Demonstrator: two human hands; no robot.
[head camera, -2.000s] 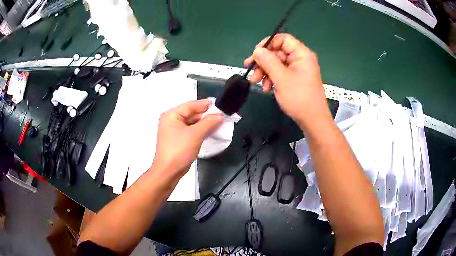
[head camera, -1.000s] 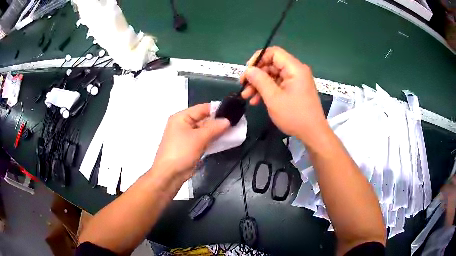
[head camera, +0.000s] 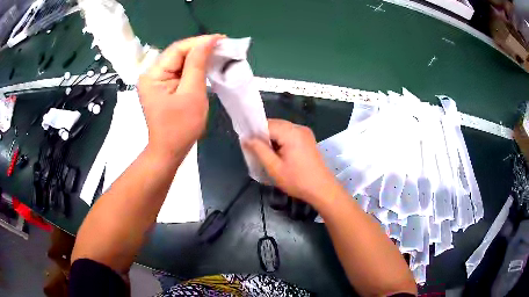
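A milky white sleeve (head camera: 246, 104) is stretched slantwise between my two hands, with a dark patch near its upper end. My left hand (head camera: 177, 90) grips the upper end. My right hand (head camera: 287, 154) grips the lower part. What is inside the lower part is hidden. A black stemmed product (head camera: 214, 225) and another black stemmed product (head camera: 268, 253) lie on the dark bench below my hands. A stack of empty white sleeves (head camera: 180, 194) lies behind my left forearm, partly covered by it.
Packed sleeves (head camera: 423, 180) fan out at right. Black products (head camera: 52, 168) lie piled at far left near a red stick (head camera: 13, 162). A cream crumpled wrap (head camera: 116, 40) stands behind the stack. The green conveyor (head camera: 325, 46) runs along the back, with a pale edge strip (head camera: 325, 91).
The black product between my hands is no longer visible outside the sleeve. My left hand has moved up and left, my right hand down, and the sleeve is now drawn out long between them.
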